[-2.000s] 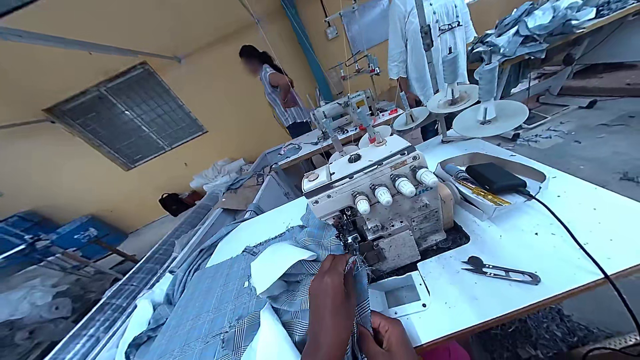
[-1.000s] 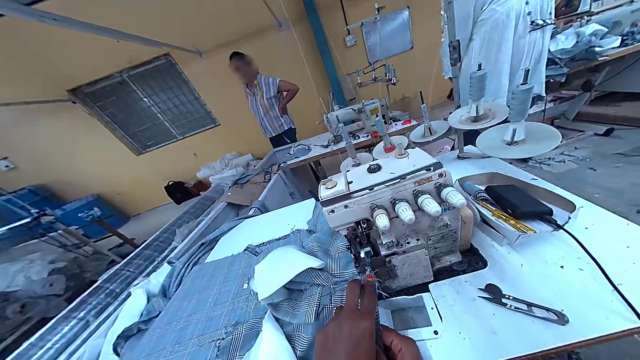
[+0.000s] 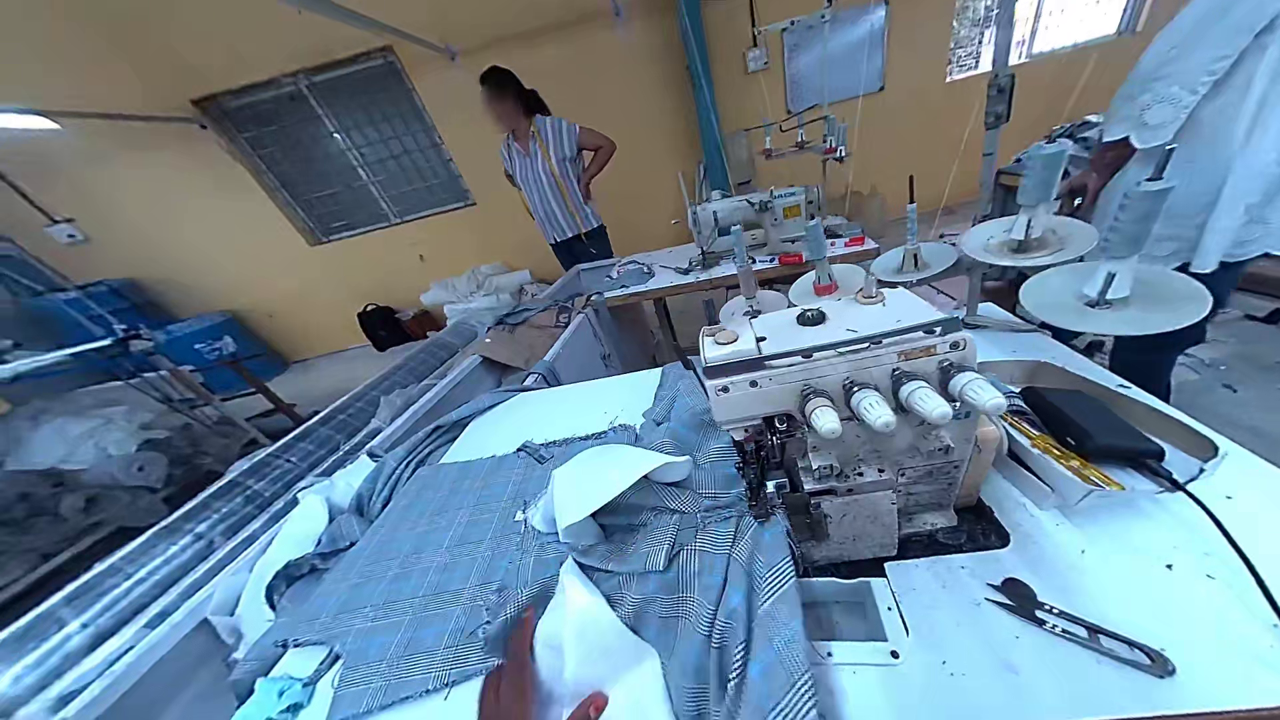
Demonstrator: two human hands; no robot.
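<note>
At the bottom edge is my left hand [image 3: 512,672], slightly blurred and partly cut off. Its fingers touch the left side of a white fabric piece [image 3: 600,655], with the thumb tip over the lower part; whether it grips is unclear. My right hand is out of view. Grey-blue checked fabric [image 3: 440,560] spreads left of the overlock sewing machine [image 3: 850,400] and runs up against its presser foot area [image 3: 765,480]. A second white piece [image 3: 600,485] lies curled on the checks. Thread snips [image 3: 1085,625] rest on the white table to the right.
A black device [image 3: 1090,425] with a cable sits in the table's tray recess. Thread cones on discs [image 3: 1115,297] stand behind the machine. One person [image 3: 555,170] stands by the wall, another in white [image 3: 1200,150] at right. Another sewing machine [image 3: 755,215] is behind.
My left hand has moved away from the needle area to the lower left. My right hand, seen at the bottom two seconds ago, is out of view. The view has shifted.
</note>
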